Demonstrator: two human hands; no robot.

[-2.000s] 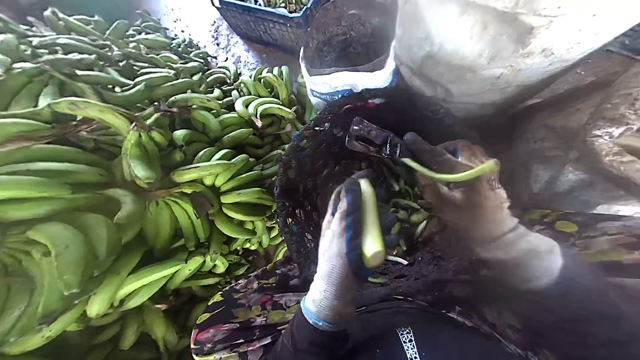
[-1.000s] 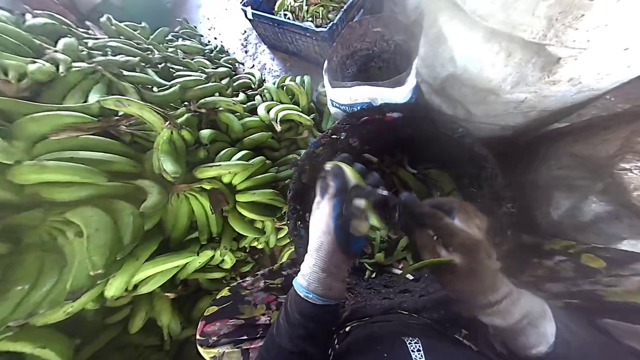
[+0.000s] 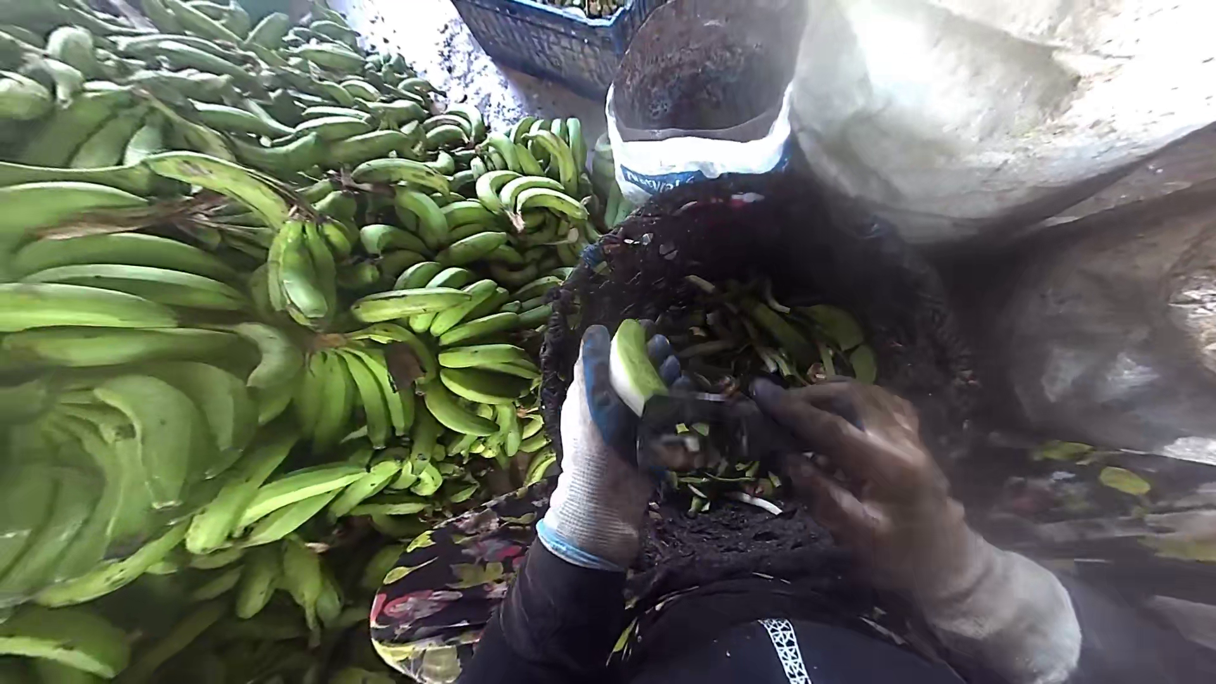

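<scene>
My left hand, in a white knit glove with dark coated fingers, grips a partly peeled green plantain or banana that stands nearly upright. My right hand, its fingers stained dark, is closed on the handle end of a broad-bladed knife or peeler. The blade lies against the lower part of the fruit; its exact kind is blurred. Below both hands, green peel strips lie inside a dark, dirt-crusted round container on my lap.
Many bunches of green plantains or bananas are heaped at the left. Beyond the container are a white-rimmed bucket or sack and a blue plastic crate. Large pale sacks stand at the right.
Two seconds ago the blade was raised with a long peel strip beside it; now the blade is at the fruit in my left hand. My right hand has come down and the strip has left it.
</scene>
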